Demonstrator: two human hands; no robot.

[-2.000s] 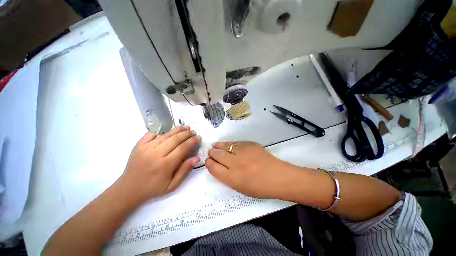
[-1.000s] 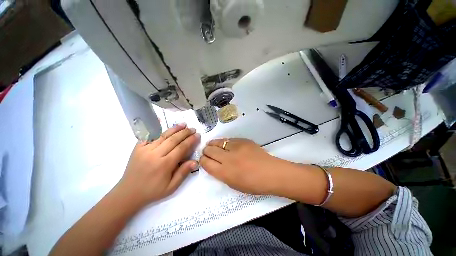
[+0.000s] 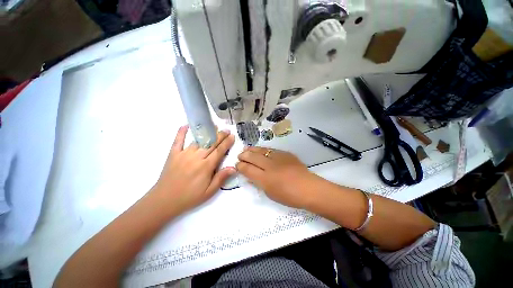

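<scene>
A small white fabric piece [image 3: 231, 179] lies on the white machine bed between my hands, hard to tell from the table. My left hand [image 3: 198, 166] lies flat, fingers spread, beside the needle area, thumb at the fabric. My right hand [image 3: 273, 171], with a ring, has its fingers bent together, fingertips down at the fabric's right side; whether it pinches the fabric cannot be told. The sewing machine head [image 3: 236, 56] stands above; the needle itself cannot be made out. A round tan block [image 3: 282, 128] sits beside the needle area.
Black thread snips [image 3: 335, 144], large shears [image 3: 400, 157], a white marking pen [image 3: 363, 106] and a brown-handled tool [image 3: 414, 131] lie at right. Dark checked cloth [image 3: 444, 84] hangs at the machine's right end. White sheets [image 3: 28, 163] lie at left. A grey lamp tube [image 3: 192, 104] hangs over my left fingers.
The camera view has shifted, so the machine head appears further right and more of its dial shows. My left fingers have moved slightly away from the thumb. My right hand stays beside the needle area.
</scene>
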